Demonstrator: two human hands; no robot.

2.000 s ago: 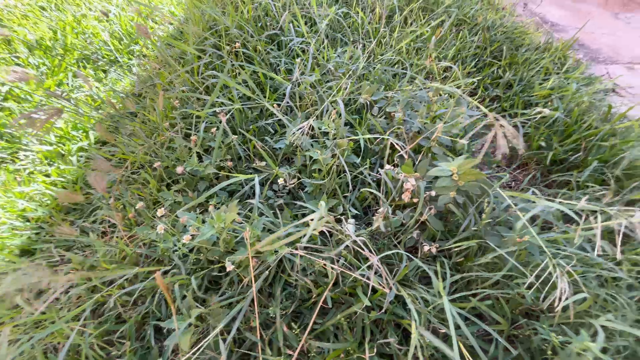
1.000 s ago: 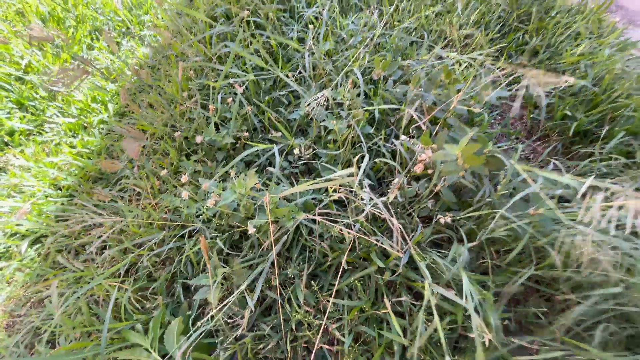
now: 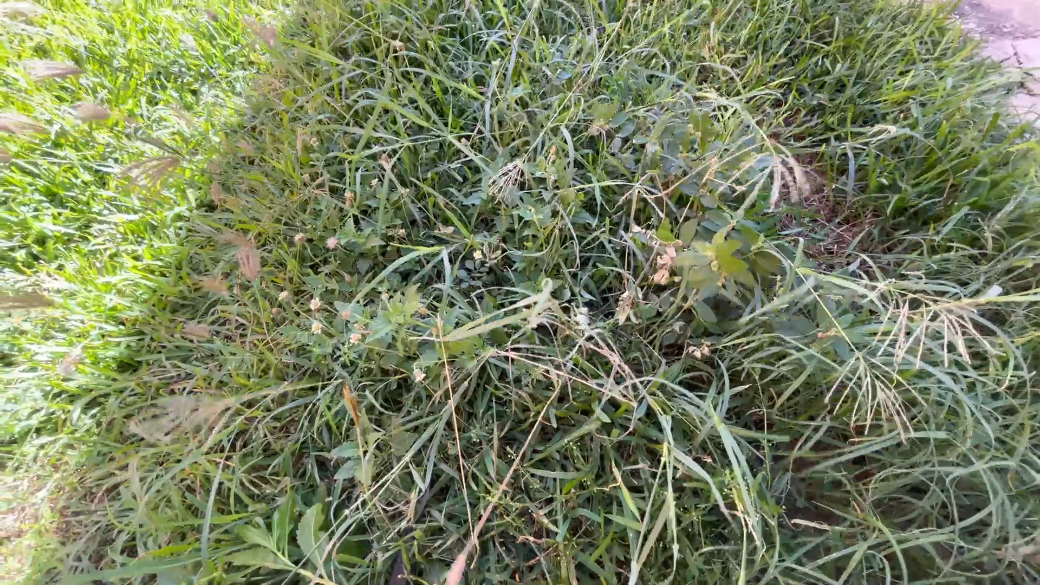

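Neither my left hand nor my right hand shows in the head view. Dense, shaded grass and weeds fill most of it. Right of the middle grows a leafy yellow-green weed (image 3: 719, 264), with dry pinkish-tan leaves (image 3: 664, 266) just to its left. Small pale flower heads (image 3: 316, 305) stand among the stems left of the middle. Branched grass seed heads (image 3: 930, 329) spread at the right. A thin dry stalk (image 3: 520, 471) slants up from the bottom edge.
Brighter, sunlit grass (image 3: 106, 187) lies along the left. A pinkish paved surface (image 3: 1011, 45) with cracks shows at the top right corner. Feathery seed heads (image 3: 183, 416) hang at the left. Reddish-brown dry litter (image 3: 837, 219) lies between the grass clumps at the right.
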